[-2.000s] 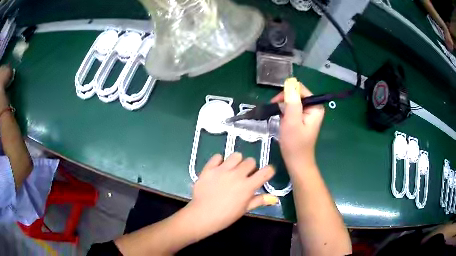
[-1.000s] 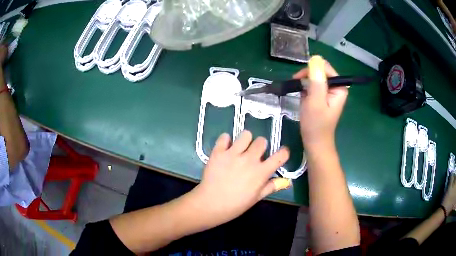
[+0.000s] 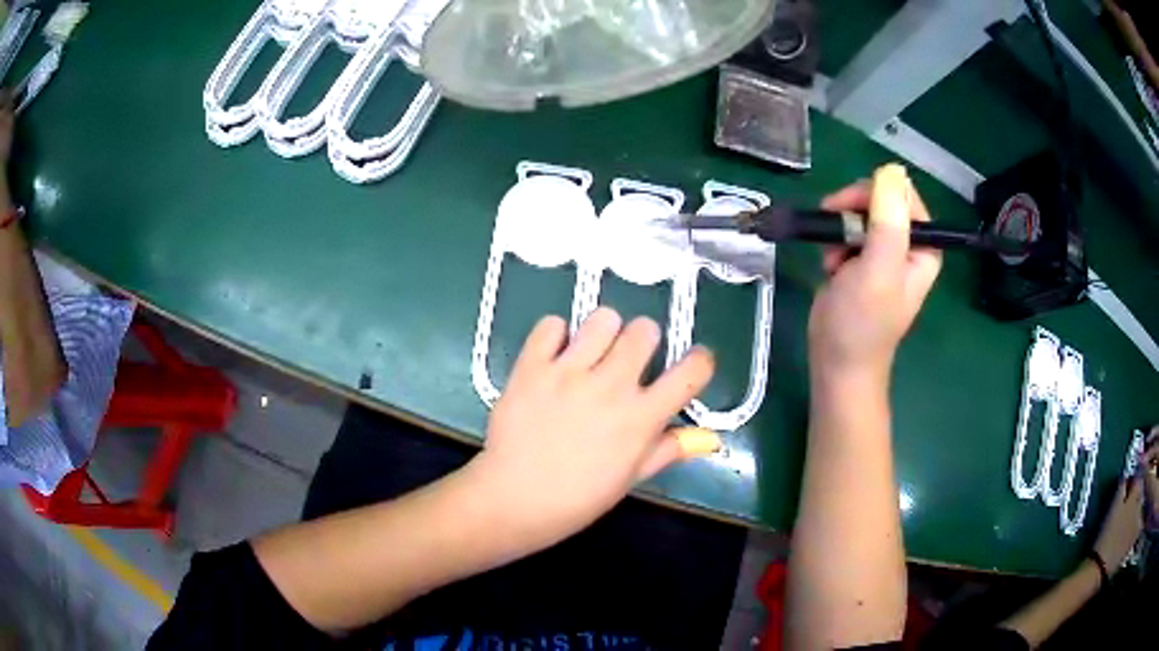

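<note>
Three white loop units (image 3: pixel 547 223) lie side by side on the green bench in front of me, round heads away from me. My right hand (image 3: pixel 877 274) holds a black soldering iron (image 3: pixel 813 228) like a pen, a yellow cot on one digit. Its tip is over the right side of the middle unit's head. My left hand (image 3: pixel 591 413) lies palm down over the lower part of the left and middle loops, fingers spread, with a yellow cot on the thumb. It hides part of those loops; whether it grips them I cannot tell.
A clear fume hood (image 3: pixel 597 51) hangs at the top. Behind are a square metal tray (image 3: pixel 763 117), a dark stand (image 3: pixel 782 45) and a black fan (image 3: pixel 1032 242). More loop units lie upper left (image 3: pixel 337 89) and right (image 3: pixel 1057 426). Other people's arms show at both sides.
The iron and my right hand have moved right, from the left unit's head to the middle one. My left hand stays over the loops. The view has shifted.
</note>
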